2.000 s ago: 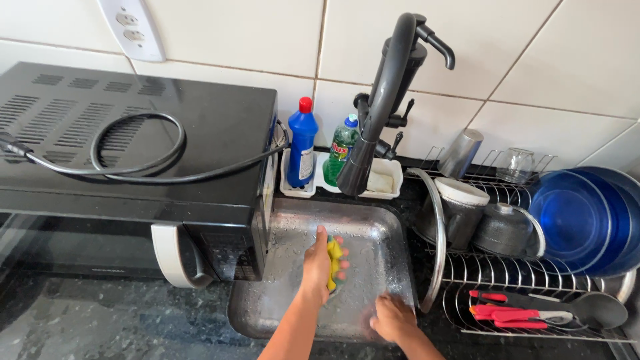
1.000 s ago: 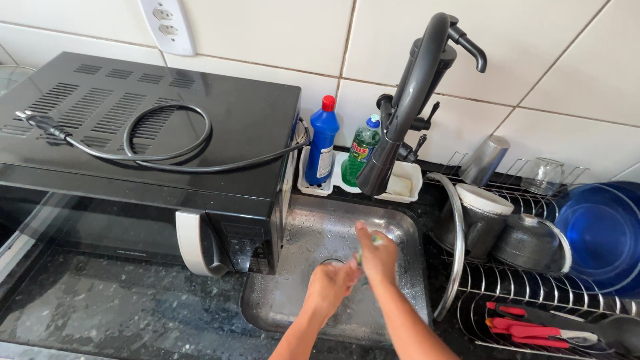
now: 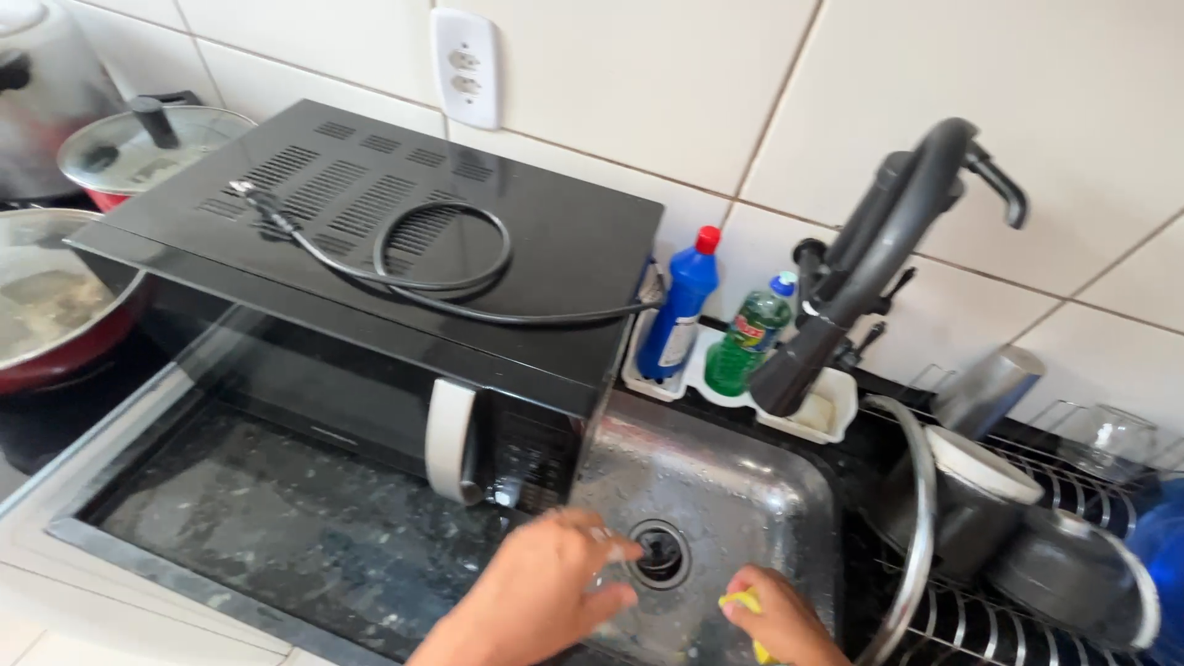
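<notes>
My left hand (image 3: 555, 578) is over the left part of the stainless steel sink (image 3: 721, 453), near the drain (image 3: 661, 553). Its fingers are apart with nothing between them, and some suds show on them. Low in the sink, right of the drain, my right hand (image 3: 782, 615) is closed on a yellow sponge (image 3: 743, 601), mostly hidden by the fingers. Behind the sink, a white caddy (image 3: 823, 430) holds a blue bottle with a red cap (image 3: 680, 305) and a green detergent bottle (image 3: 747, 338). The black faucet (image 3: 869, 250) arches above it.
A black microwave (image 3: 555, 240) with a coiled power cord (image 3: 504, 250) stands left of the sink on the wet stone counter (image 3: 277, 518). Lidded pans (image 3: 55, 342) are at the far left. On the right, a wire dish rack (image 3: 962, 629) holds a dark pot (image 3: 1064, 573), a metal cup (image 3: 990, 388) and a glass (image 3: 1105, 444).
The hands, close together one second ago, are now apart, the left one nearer the microwave. Two seconds ago the sponge was in my left hand. The view has swung left, showing the pans.
</notes>
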